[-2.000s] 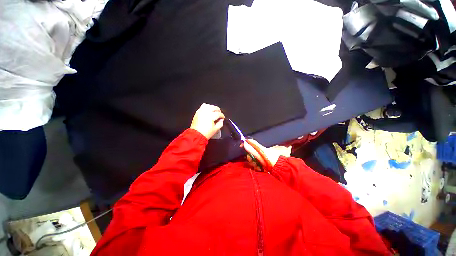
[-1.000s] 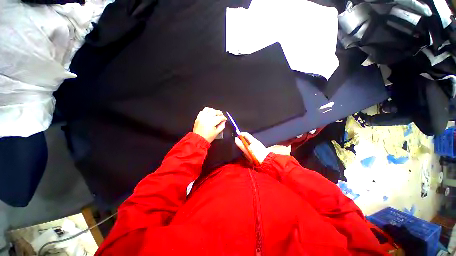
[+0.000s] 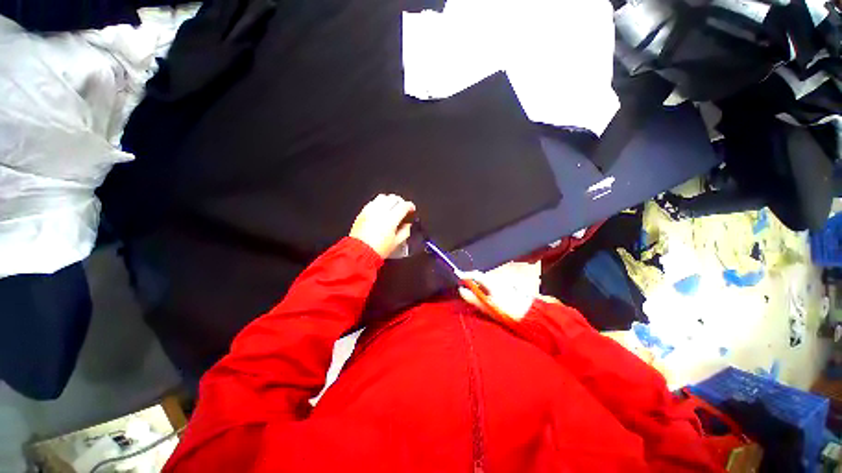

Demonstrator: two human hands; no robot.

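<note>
My left hand (image 3: pixel 382 224) pinches the edge of a black cut piece at the near side of the work, with a small pale bit just below the fingers. My right hand (image 3: pixel 503 288) holds scissors (image 3: pixel 443 258) with an orange-red handle. Their silver blades point up and left towards my left hand, just short of its fingers. Whether the blades touch fabric is not clear. A larger black cut piece (image 3: pixel 462 166) lies beyond my hands on black cloth (image 3: pixel 240 166). White pieces (image 3: pixel 545 65) lie on its far part.
A crumpled white cloth (image 3: pixel 55 139) is at left. A black-and-white bundle (image 3: pixel 711 55) is at far right. A blue plastic crate (image 3: pixel 771 406) with dark pieces stands at lower right beside a red-orange stool (image 3: pixel 715 420). Blue and yellowish scraps (image 3: pixel 706 277) litter the floor at right.
My right hand and the scissors have moved slightly down and right, away from my left hand. My left hand still pinches the fabric and has shifted slightly left.
</note>
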